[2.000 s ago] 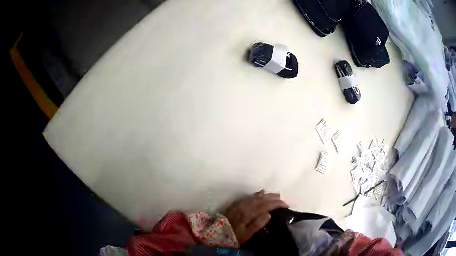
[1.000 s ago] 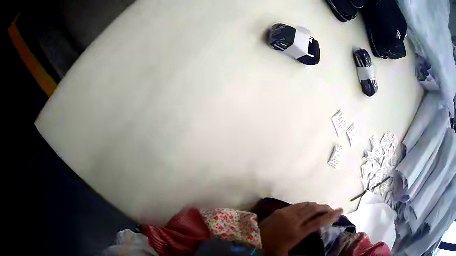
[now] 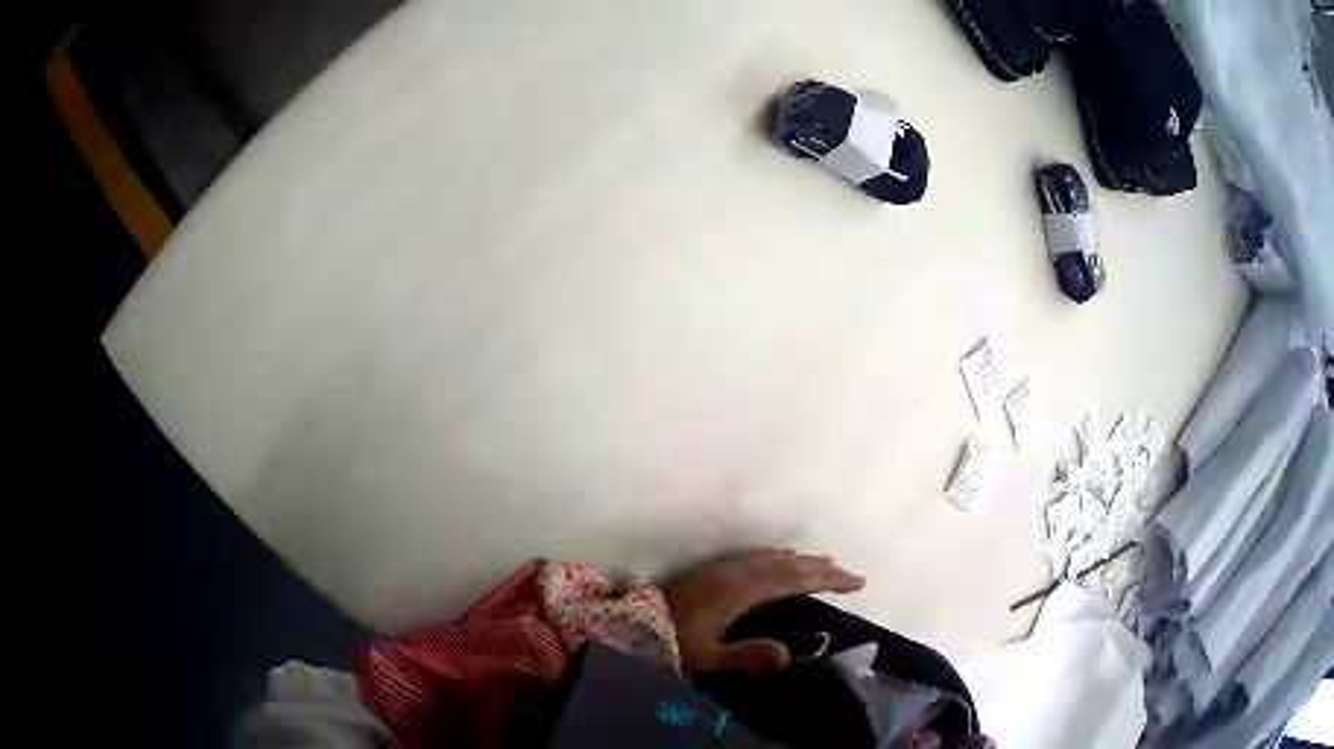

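A black bag [image 3: 768, 704] lies at the bottom edge of the view, partly cut off, with a small silvery metal fitting near its upper edge. White stuffing paper [image 3: 866, 679] shows at its opening. My left hand [image 3: 739, 603] comes from a red sleeve with a floral cuff and holds the bag's upper left edge, thumb on the near side and fingers along the far side. My right hand is not visible; it is hidden or below the frame. A white sheet [image 3: 1068, 685] lies right of the bag.
Two strap bundles [image 3: 853, 142] [image 3: 1071, 230] lie on the cream table [image 3: 483, 322]. Black bags [image 3: 1134, 103] are at the far right. Sachets [image 3: 1097, 498], a thin stick [image 3: 1075, 577] and paper rolls [image 3: 1258, 498] lie at right.
My left hand has moved left from over the bag to its upper left edge, baring the opening and the paper. The right red sleeve has dropped out of view. The camera view has shifted slightly.
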